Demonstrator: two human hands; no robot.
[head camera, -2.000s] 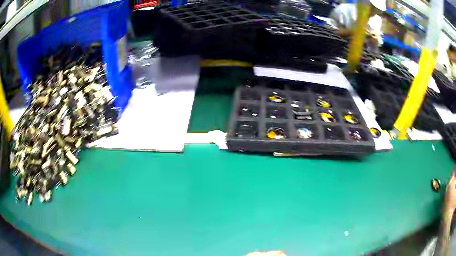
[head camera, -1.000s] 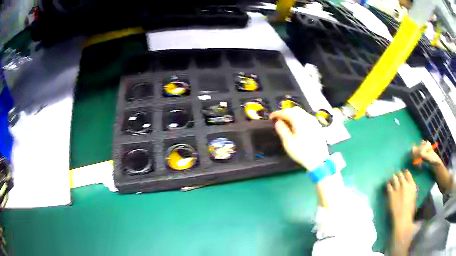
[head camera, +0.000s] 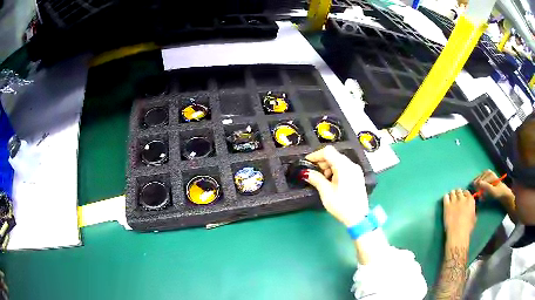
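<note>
My right hand, bare with a blue wrist band and white sleeve, pinches a dark round part with a small red spot, at a front-row pocket of the black foam tray. Several pockets hold dark-rimmed cases with amber inside, such as the case in the front row. A silvery-blue speckled round module lies between that case and my hand. Dark round parts without amber, such as the disc, sit at the left. My left hand is not in view.
One amber case lies outside the tray at its right, by a yellow post. A neighbouring person's hands are at the right, one holding an orange stick. More black trays stand behind. A white board lies left.
My right hand has moved from the second-row cases towards the front-row pocket and now holds the dark round part. The view has shifted slightly.
</note>
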